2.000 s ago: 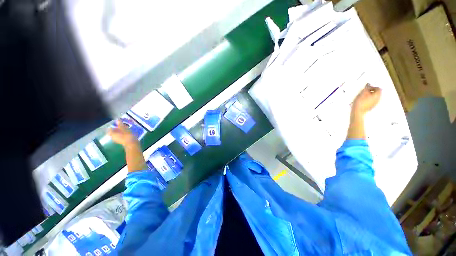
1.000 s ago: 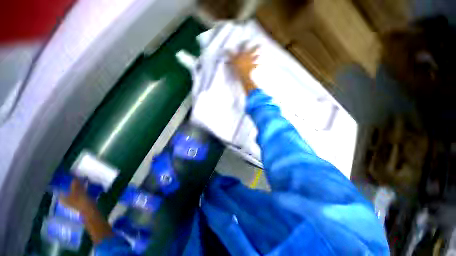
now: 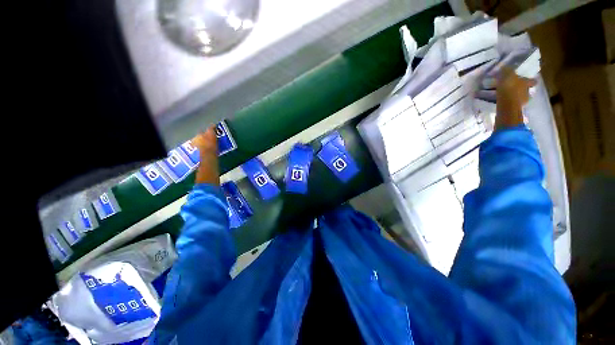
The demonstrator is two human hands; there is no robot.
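My left hand (image 3: 208, 147) is over the green conveyor belt (image 3: 297, 101), with its fingers on a box with a blue face (image 3: 224, 137) at the upper end of a row of such boxes (image 3: 177, 164). My right hand (image 3: 514, 94) reaches into the large white carton (image 3: 563, 236), its fingers among white inner boxes (image 3: 442, 101); whether it grips one is hidden. Blue printed cards (image 3: 298, 170) lie in small overlapping piles on the dark green side ledge (image 3: 364, 172) nearest me.
A pale metal rail (image 3: 324, 128) divides belt from ledge. A clear plastic bag with blue pieces (image 3: 121, 296) is at lower left. More blue-faced boxes (image 3: 106, 205) lie further down the belt. Brown cartons (image 3: 587, 108) stand at right. A shiny round object (image 3: 208, 23) is beyond the belt.
The view has swung back from the carton side. The white sheet that covered the carton earlier no longer hides the white boxes. My right hand is now among them; my left is on a blue-faced box.
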